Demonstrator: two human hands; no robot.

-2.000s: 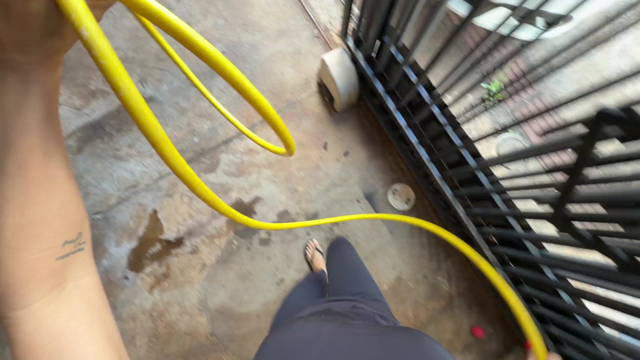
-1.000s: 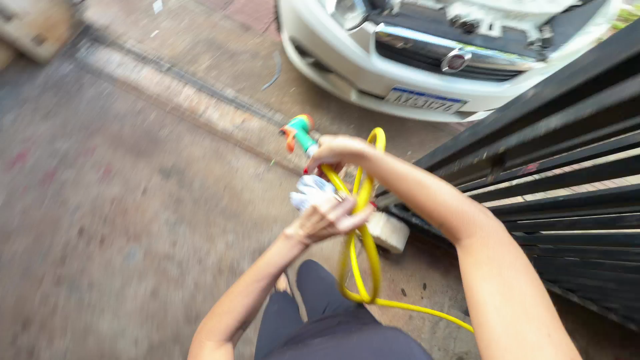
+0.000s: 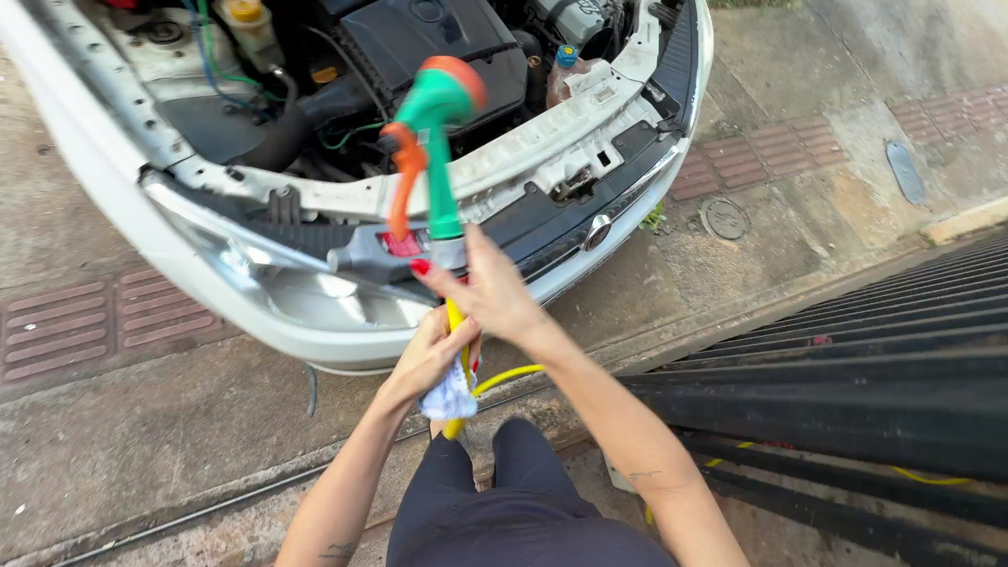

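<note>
My right hand (image 3: 496, 295) is closed around the base of a green and orange hose spray nozzle (image 3: 442, 173), where it joins the yellow garden hose (image 3: 504, 379). Just below it, my left hand (image 3: 429, 350) grips the hose, with a light blue and white cloth (image 3: 450, 394) hanging under its fingers. The nozzle is upright in view, slightly blurred, and its orange lever faces left. Behind it lies the open engine bay (image 3: 433, 39) of a white car (image 3: 315, 346). The hose runs down between my legs, partly hidden.
The car's front bumper and headlight (image 3: 315, 291) are close ahead. A black metal gate (image 3: 827, 394) stands along the right side. A metal track (image 3: 236, 494) crosses the concrete floor near my feet. Red ribbed paving tiles (image 3: 59, 327) and a round cover (image 3: 724, 218) lie farther out.
The view has moved up to the car's open front. The nozzle, low and small one second ago, is now raised before the engine bay. Both hands have stayed on the hose and nozzle.
</note>
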